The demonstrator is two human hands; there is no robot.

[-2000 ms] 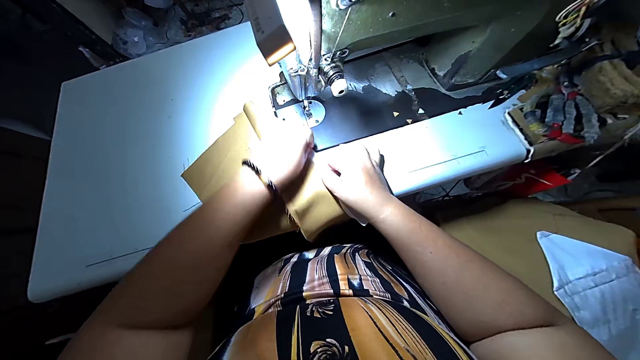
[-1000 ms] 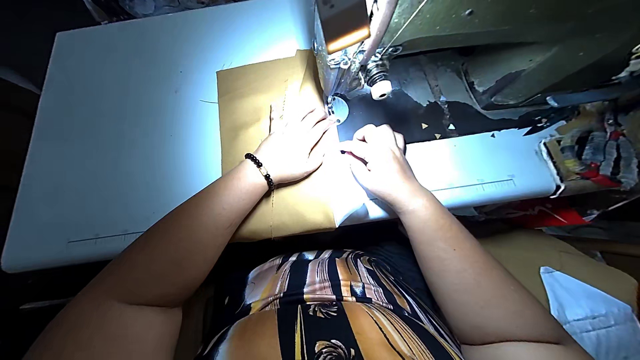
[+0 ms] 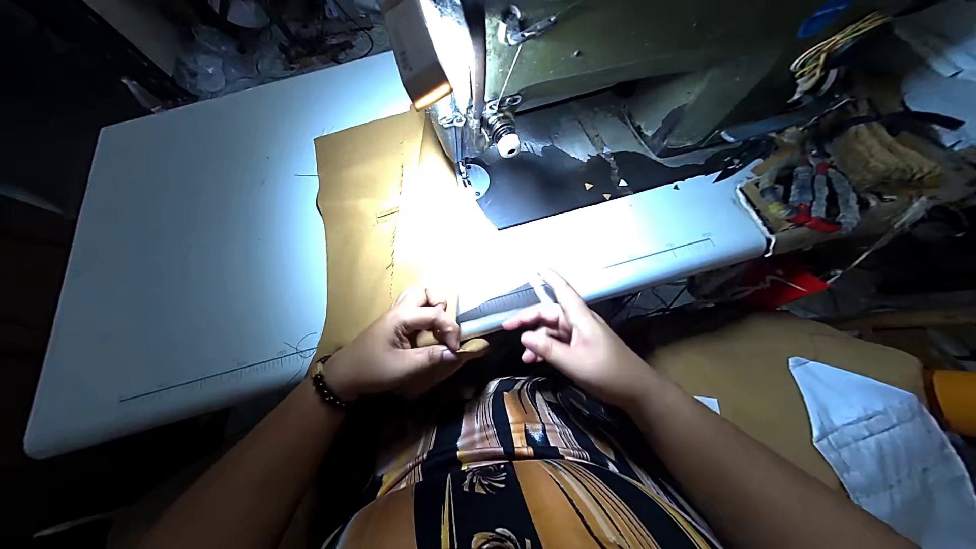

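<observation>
Tan fabric (image 3: 354,221) with a stitched line lies on the white sewing table (image 3: 191,229), its upper right part beside the presser foot (image 3: 463,177) of a green sewing machine (image 3: 648,46). At the table's front edge my left hand (image 3: 412,343) pinches the lower edge of this fabric between thumb and fingers. A dark beaded bracelet is on that wrist. To its right, my right hand (image 3: 576,335) hovers over the front edge with fingers spread; a small pale slender thing shows by its index finger, too unclear to name. Glare washes out part of the fabric.
The machine's lamp (image 3: 419,61) glows at the top. Small fabric scraps (image 3: 591,187) dot the black machine bed. Right of the table are bundled threads (image 3: 820,194) and a red item (image 3: 778,282). Below them lie more tan fabric (image 3: 709,351) and a pale blue stitched piece (image 3: 877,427).
Both hands have moved from beside the needle area down to the table's front edge. The tan fabric, bunched under the hands two seconds ago, now lies flatter.
</observation>
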